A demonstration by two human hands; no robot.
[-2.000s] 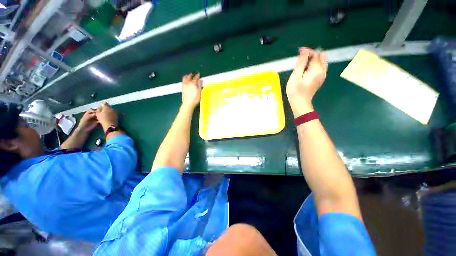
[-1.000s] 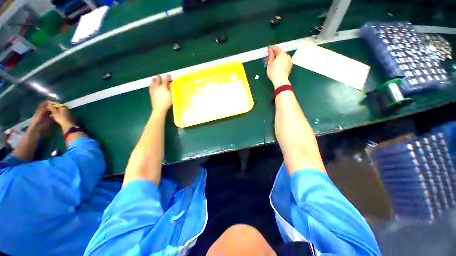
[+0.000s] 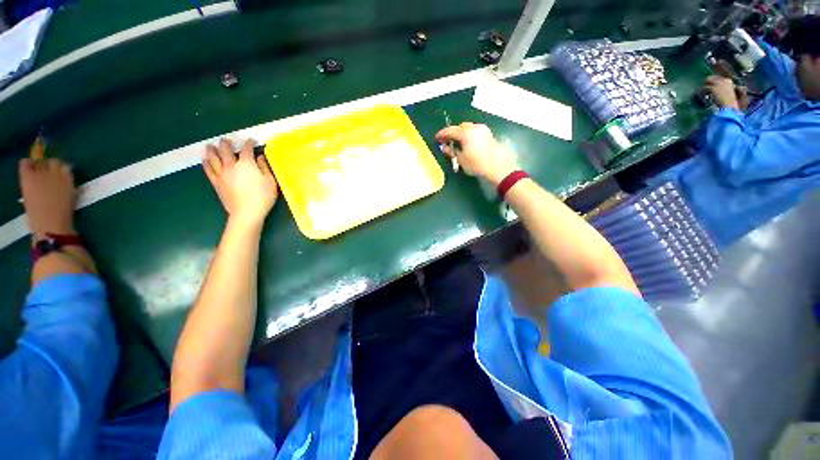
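The yellow tray (image 3: pixel 355 171) lies on the green bench in front of me, its middle washed out by glare. My left hand (image 3: pixel 241 182) is at the tray's upper left corner, palm down, fingers near the white strip. A small dark thing (image 3: pixel 260 151) shows between its fingertips and the tray edge; whether the hand grips it I cannot tell. My right hand (image 3: pixel 478 151) is just right of the tray, fingers closed on slim silver tweezers (image 3: pixel 453 159).
Small black modules (image 3: pixel 330 66) lie on the green belt beyond the white strip. A pale sheet (image 3: pixel 521 109), blister trays (image 3: pixel 611 85) and a wire spool (image 3: pixel 614 141) lie to the right. A neighbour's hand (image 3: pixel 49 193) is at left; another person (image 3: pixel 764 135) sits far right.
The view has swung right, so the tray and belt modules appear further left. My right hand has come down from the white strip toward the tray's right side. My left hand's fingers are more spread.
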